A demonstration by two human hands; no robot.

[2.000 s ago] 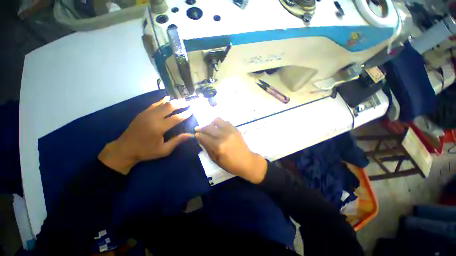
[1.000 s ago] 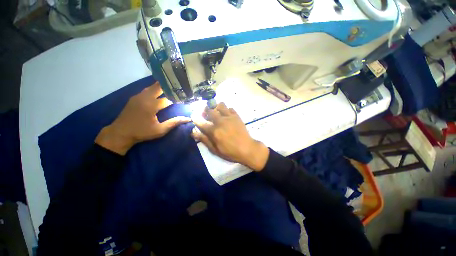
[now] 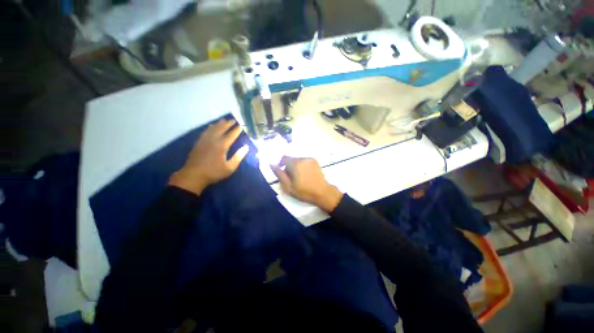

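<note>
A navy fabric piece point(image 3: 228, 208) lies over the white table and down to the lap, its upper edge by the lit needle. The sewing machine point(image 3: 339, 81) stands over it, its presser foot area point(image 3: 270, 135) in strong glare. My left hand point(image 3: 213, 155) lies flat on the fabric left of the needle, fingers apart. My right hand point(image 3: 303, 181) is right of the fabric edge, fingers bent together, thumb and forefinger close to the needle plate; whether they pinch anything is too blurred to tell.
Thread snips point(image 3: 352, 135) lie on the machine bed, with dark loops behind them. An orange basket point(image 3: 500, 279) with navy pieces stands at lower right, near a wooden stool point(image 3: 550, 208). Navy cloth point(image 3: 511, 114) hangs right of the machine. A dark bundle point(image 3: 45, 205) lies left of the table.
The view has shifted, showing more of the background. My left hand's fingers have spread on the fabric. My right hand has drawn back slightly from the needle.
</note>
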